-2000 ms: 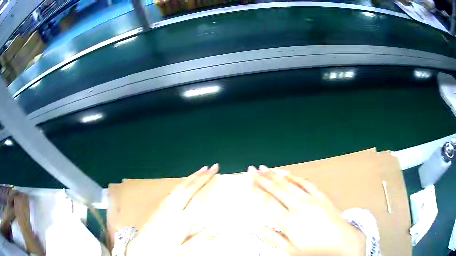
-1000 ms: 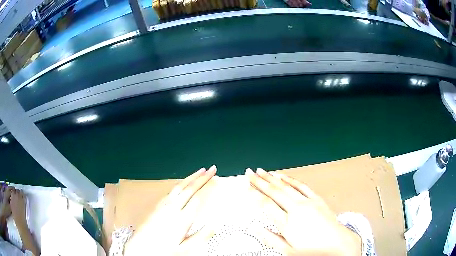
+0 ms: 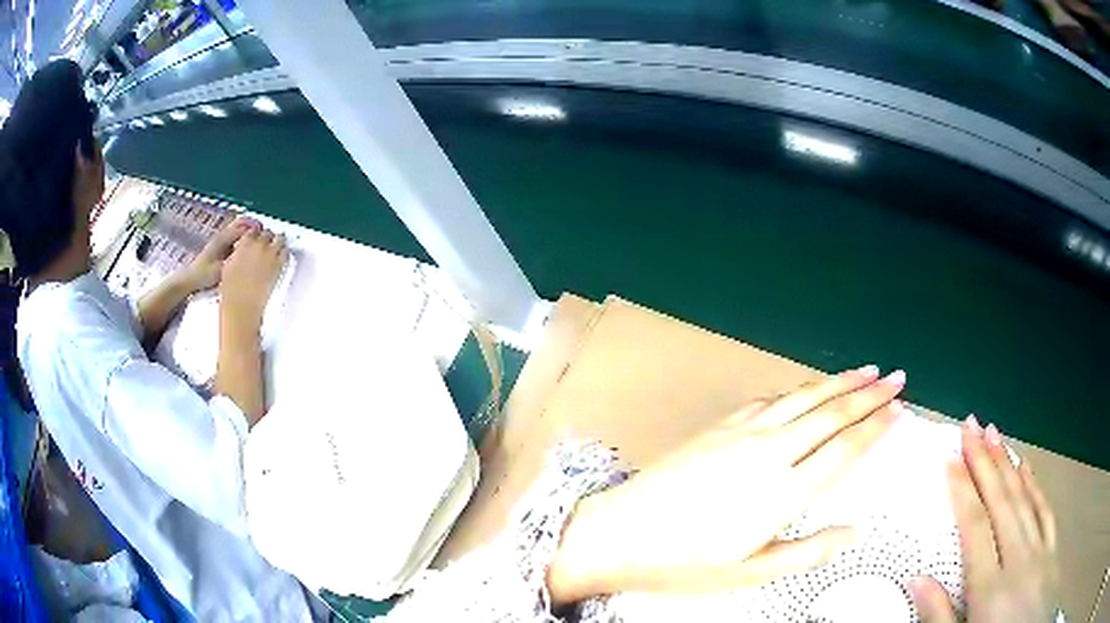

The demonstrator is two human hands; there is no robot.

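Observation:
A white housing (image 3: 870, 535) with a dotted sunburst lies on brown cardboard (image 3: 657, 365) at the lower right; glare washes out much of it and its lower part is cut off by the frame. My left hand (image 3: 730, 499) lies flat on its left side, fingers extended and pointing to the far edge. My right hand (image 3: 1008, 535) rests on its right side, fingers extended, partly cut off by the bottom edge. Neither hand grips anything that I can see. A speckled knit cuff (image 3: 554, 529) is at my left wrist.
White stacked housings (image 3: 353, 487) stand left of the cardboard. A grey post (image 3: 402, 158) rises between them and the dark green conveyor belt (image 3: 682, 231). At the far left a person (image 3: 134, 402) in a white shirt and dark cap works with both hands on a white surface.
The view has swung to the left, so the neighbouring person and the stacked housings show more fully and the bottle has left the picture. Both hands remain flat on the housing.

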